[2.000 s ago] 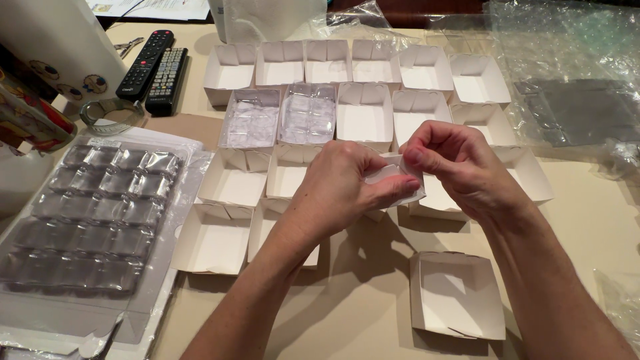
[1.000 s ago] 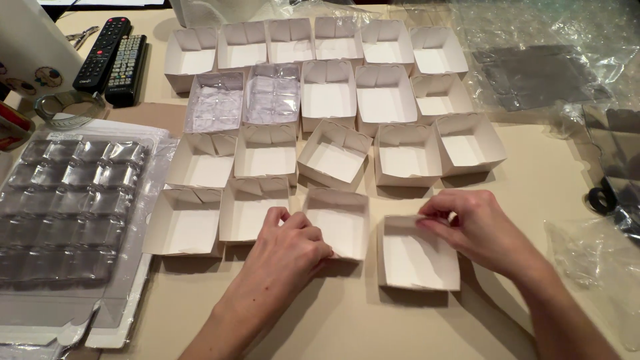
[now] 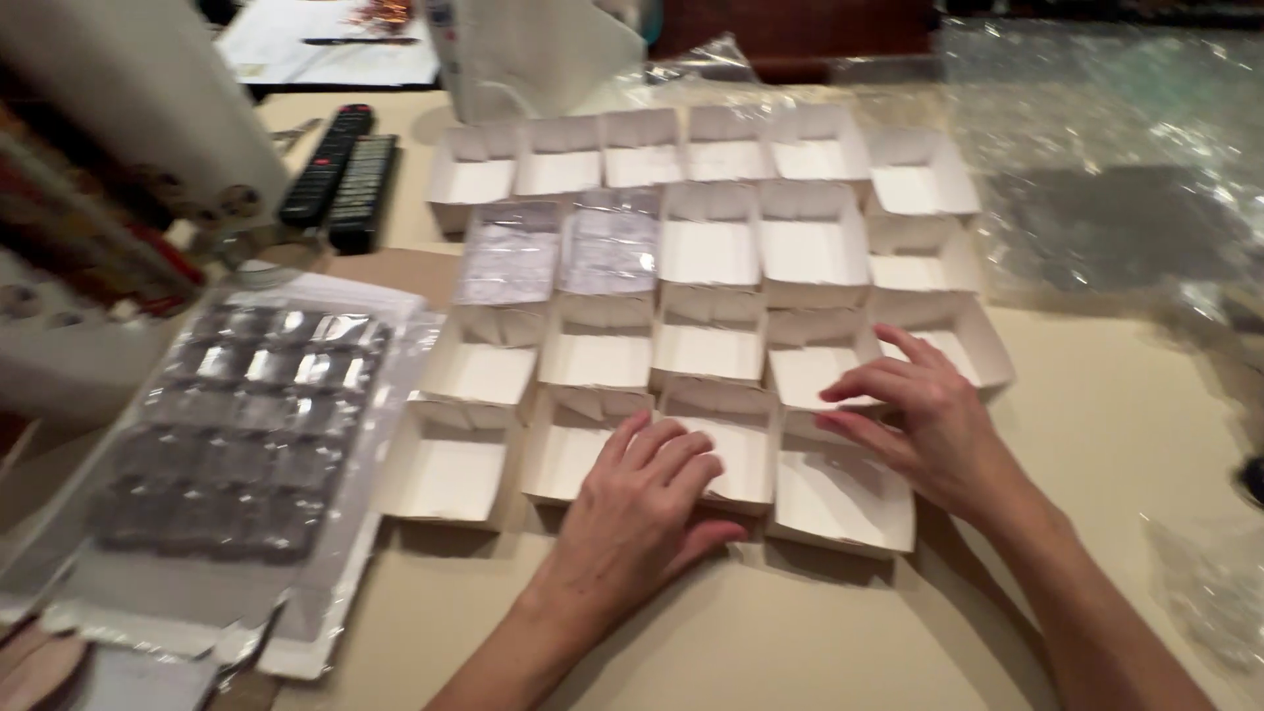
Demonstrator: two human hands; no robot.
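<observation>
Several small white open-topped paper boxes stand in close rows on the table. My left hand (image 3: 652, 494) rests over the front edges of two front-row boxes, one of them the third box (image 3: 726, 439), fingers spread. Above the right side of the front row is my right hand (image 3: 913, 420), thumb and fingers apart and holding nothing; it is near the rightmost front box (image 3: 844, 489) and the box behind it (image 3: 815, 365). Two boxes in the second row hold clear plastic inserts, the left insert (image 3: 511, 252) beside the right insert (image 3: 610, 242).
At left, a pack of clear plastic molded trays (image 3: 237, 425) lies on white card. Behind it are two remote controls (image 3: 331, 163) (image 3: 363, 193) and a white roll with printed faces (image 3: 168, 109). Crumpled clear plastic wrap (image 3: 1106, 207) covers the back right; more wrap (image 3: 1210, 583) lies at right.
The rightmost front box, earlier apart from the row, now stands against its neighbour. The turned box in the row behind is now straight. My right hand has let go of the front box and moved off it.
</observation>
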